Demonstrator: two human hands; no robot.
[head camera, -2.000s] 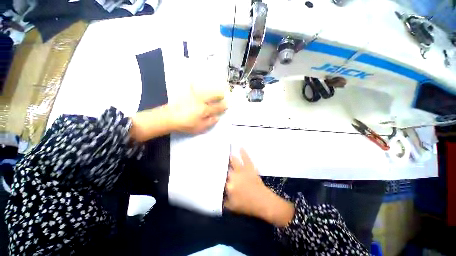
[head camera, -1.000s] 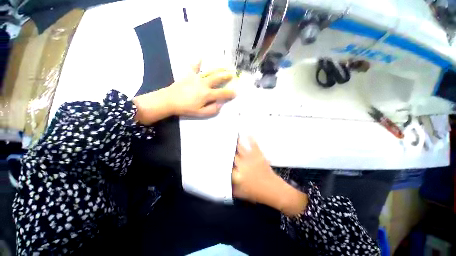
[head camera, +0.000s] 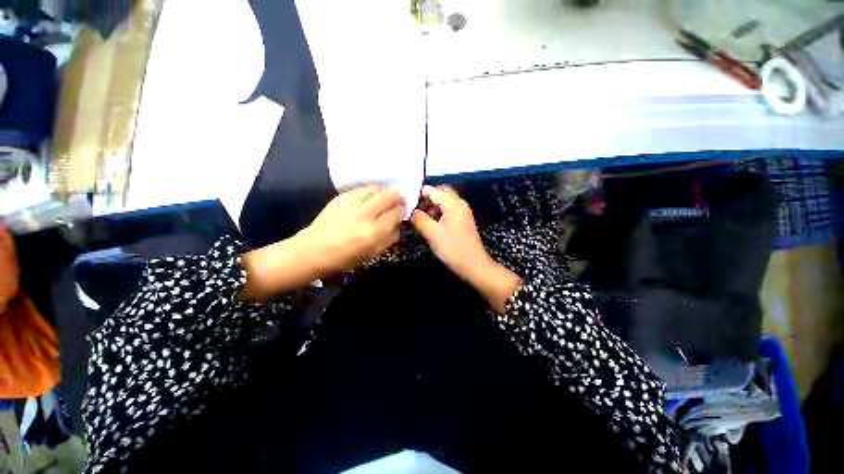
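A long white-sided cloth piece (head camera: 370, 111) runs from the sewing area at the top down to the table's front edge, with a thin dark line along its right side. A dark garment panel (head camera: 287, 139) lies beside and under it on the left. My left hand (head camera: 356, 227) pinches the white piece's lower end. My right hand (head camera: 451, 230) pinches the same end at its right corner, fingertips close to the left ones. The needle area is mostly cut off at the top edge.
Red-handled snips (head camera: 722, 63) and a white ring (head camera: 783, 86) lie at the table's upper right. Taped cardboard (head camera: 93, 111) is at left. Dark cloth hangs below the table at right, near a blue basket rim (head camera: 785, 407). Orange cloth (head camera: 26, 324) is at far left.
The view has tilted down, so the machine head has mostly left the picture. Both hands have moved to the white piece's lower end and come together there; my left hand has left the needle area.
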